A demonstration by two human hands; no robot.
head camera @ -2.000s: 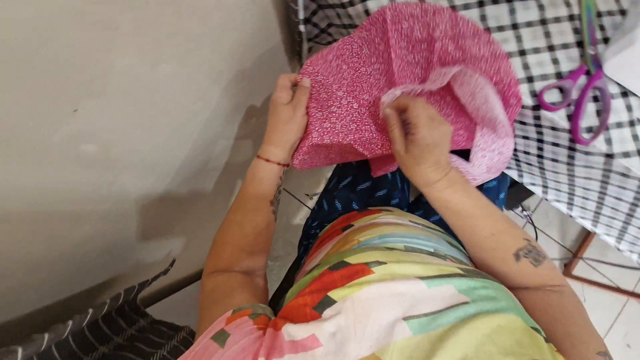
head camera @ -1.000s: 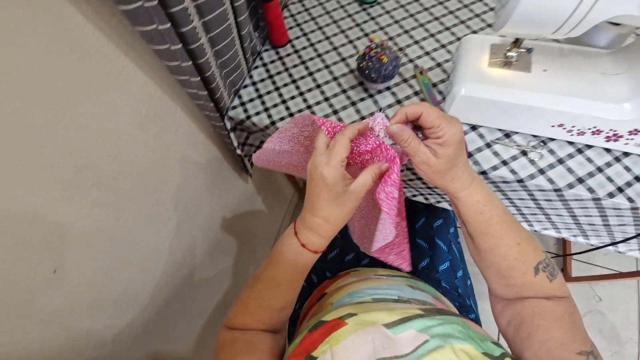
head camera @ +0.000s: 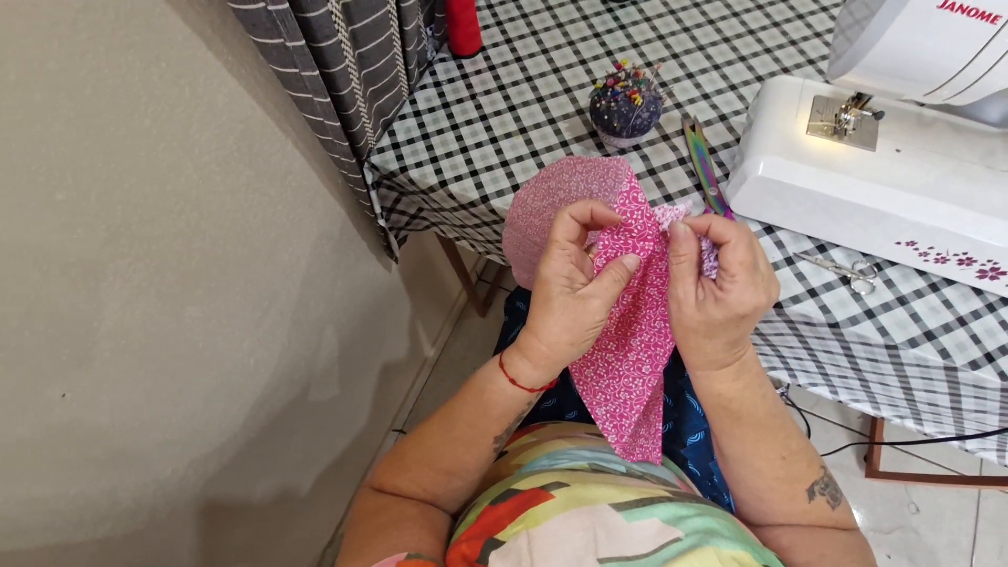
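Pink floral cotton fabric [head camera: 630,354] hangs over my lap at the table's edge, its paler wrong side showing at the upper left. My left hand [head camera: 579,276] grips it with the thumb in front and the fingers curled over the upper part. My right hand [head camera: 717,283] pinches a light floral strip [head camera: 672,213] between thumb and forefinger, beside the pink fabric's upper edge. Part of the strip is hidden behind my right fingers. Just beyond my hands a dark pincushion [head camera: 626,110] full of coloured pins sits on the table, with scissors with iridescent blades [head camera: 709,177] to its right.
A white Janome sewing machine [head camera: 835,189] with its lamp lit stands on the checked tablecloth [head camera: 512,102] at the right. Small metal scissors [head camera: 843,272] lie before it. A red cylindrical object [head camera: 463,27] and a grey striped curtain [head camera: 331,71] are at the upper left. Black cables hang below.
The fabric, spread wide two seconds ago, is now gathered and hanging between my hands. My right hand has gone from the inner strip to the upper edge. The view has shifted towards the sewing machine.
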